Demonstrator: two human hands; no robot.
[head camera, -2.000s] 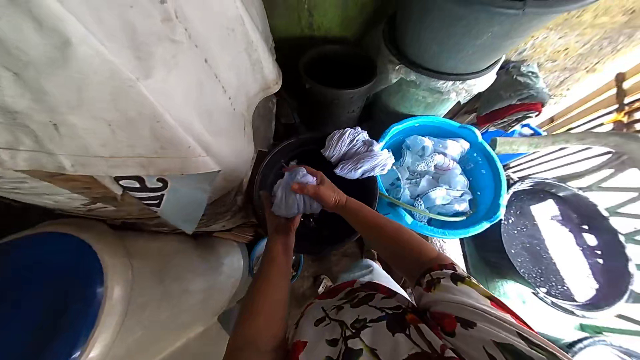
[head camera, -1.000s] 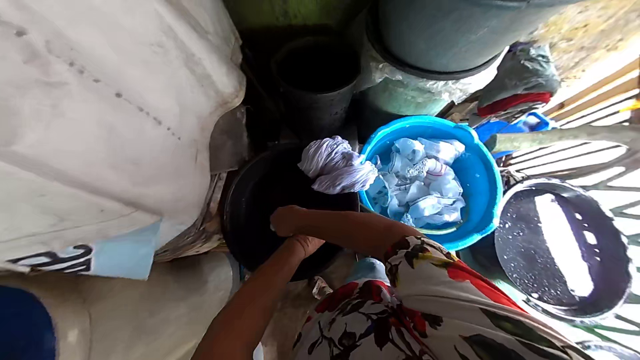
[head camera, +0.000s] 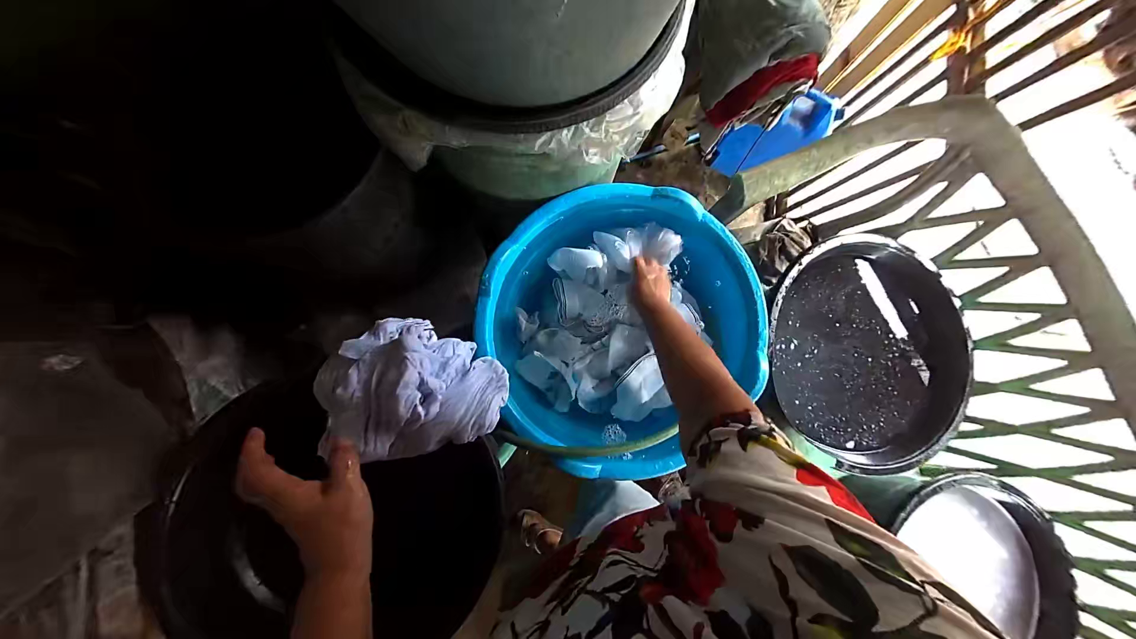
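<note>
My right hand (head camera: 652, 282) reaches into a blue plastic basin (head camera: 735, 266) and grips part of the wet white cloth (head camera: 657, 241) there. More white cloth lies in the water around it. My left hand (head camera: 311, 497) is over a black tub (head camera: 444, 532) with thumb and fingers apart, holding nothing. Just beyond its fingertips, a bundle of wrung pale lavender cloth (head camera: 408, 386) rests at the tub's rim, close against the blue basin.
To the right are a dark basin of water (head camera: 852, 355), another black basin (head camera: 976, 550) and a plastic chair with a lattice back (head camera: 1047, 222). A large grey container (head camera: 524, 44) stands beyond the blue basin, near a blue plastic container (head camera: 777, 133).
My right hand has moved from the black tub to the blue basin. The cloth held two seconds ago has left my hands. My left hand has opened. The view has swung right.
</note>
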